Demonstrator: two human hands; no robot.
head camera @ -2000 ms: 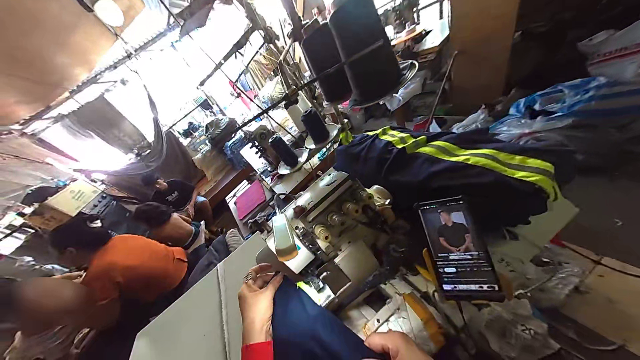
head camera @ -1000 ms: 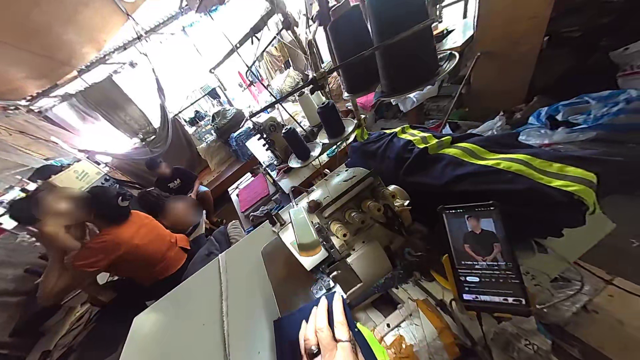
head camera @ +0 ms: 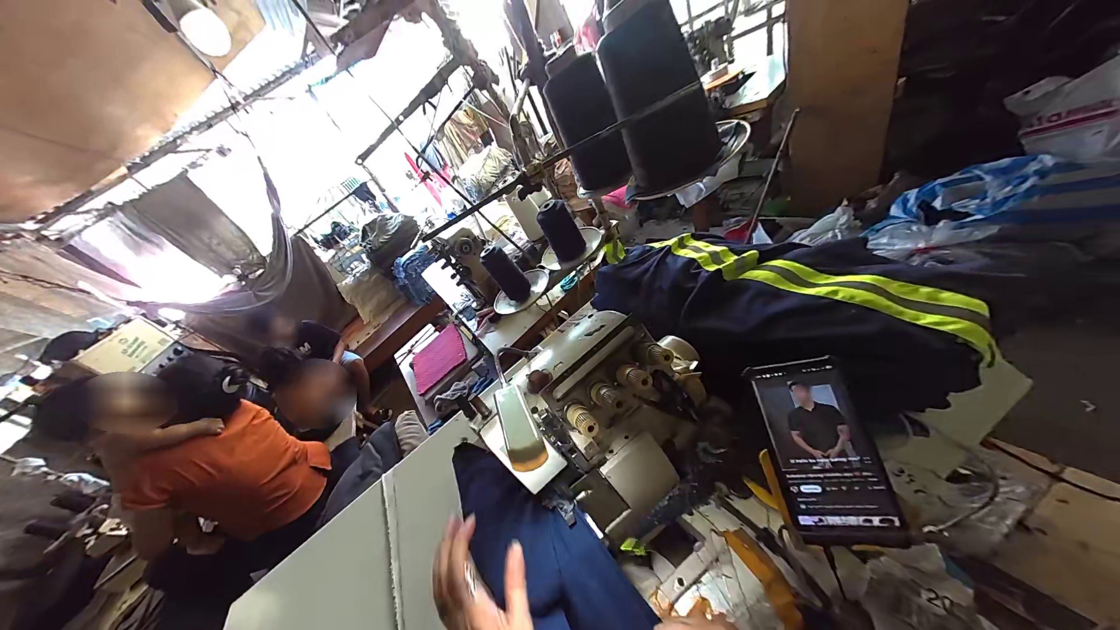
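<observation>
Navy fabric (head camera: 547, 547) lies on the table, its upper part beside the head of an overlock sewing machine (head camera: 604, 394). My left hand (head camera: 481, 577) is over the fabric's left edge with its fingers apart, a ring on one finger; whether the palm touches the cloth is unclear. Of my right hand (head camera: 700, 619) only a sliver shows at the bottom edge, right of the fabric, and its grip is hidden. A bit of neon yellow strip (head camera: 633, 547) shows by the machine's needle area.
A phone (head camera: 827, 451) with its screen lit stands right of the machine. Behind it are navy garments with neon yellow and grey stripes (head camera: 814, 289). Large dark thread cones (head camera: 656, 96) rise above. The pale tabletop (head camera: 350, 560) extends left, towards several people, one in an orange shirt (head camera: 227, 472).
My left hand has moved left and its fingers have spread. More of the navy fabric now lies along the machine. A sliver of my right hand has come into view.
</observation>
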